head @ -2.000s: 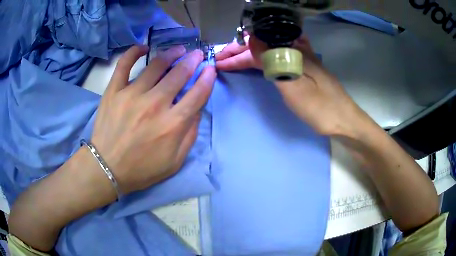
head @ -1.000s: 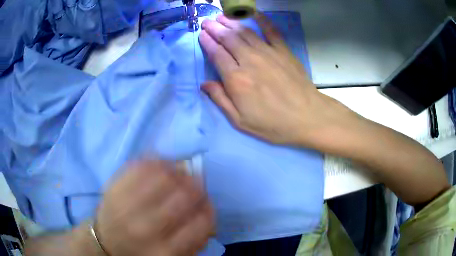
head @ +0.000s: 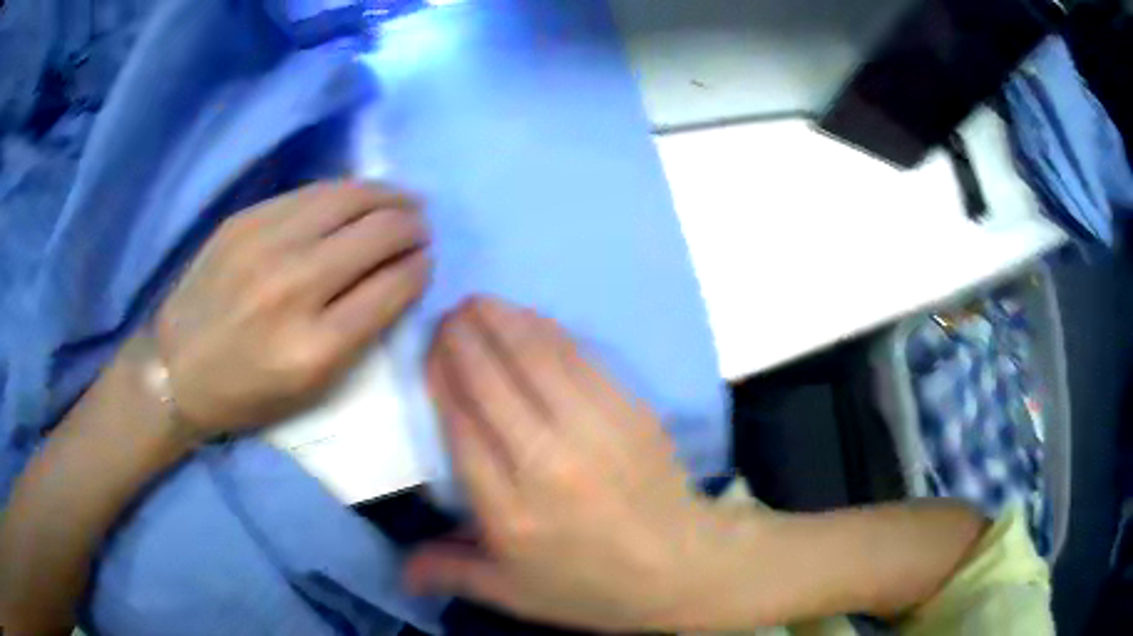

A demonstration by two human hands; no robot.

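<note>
The light-blue cut panel [head: 559,199] lies flat from the bright lamp spot at the top down past the table edge. My left hand [head: 298,298] is at the panel's left edge, its fingers curled on the cloth there; the fingertips are blurred. My right hand [head: 559,485] lies over the panel's lower left edge, fingers together, thumb apart. The gathered garment body [head: 87,224] is at the left, and part of it hangs below my left hand. The presser foot and needle cannot be made out in the glare at the top.
The white tabletop [head: 770,236] shows right of the panel. A black phone-like slab [head: 926,75] and a thin black tool [head: 967,177] lie at the upper right. Blue cloth [head: 1069,137] hangs beside them. A grey bin [head: 1054,373] with blue-white checked cloth is at the lower right.
The view has shifted right and down. My right hand has moved from near the presser foot down to the panel's lower left edge. My left hand has moved up to the panel's edge.
</note>
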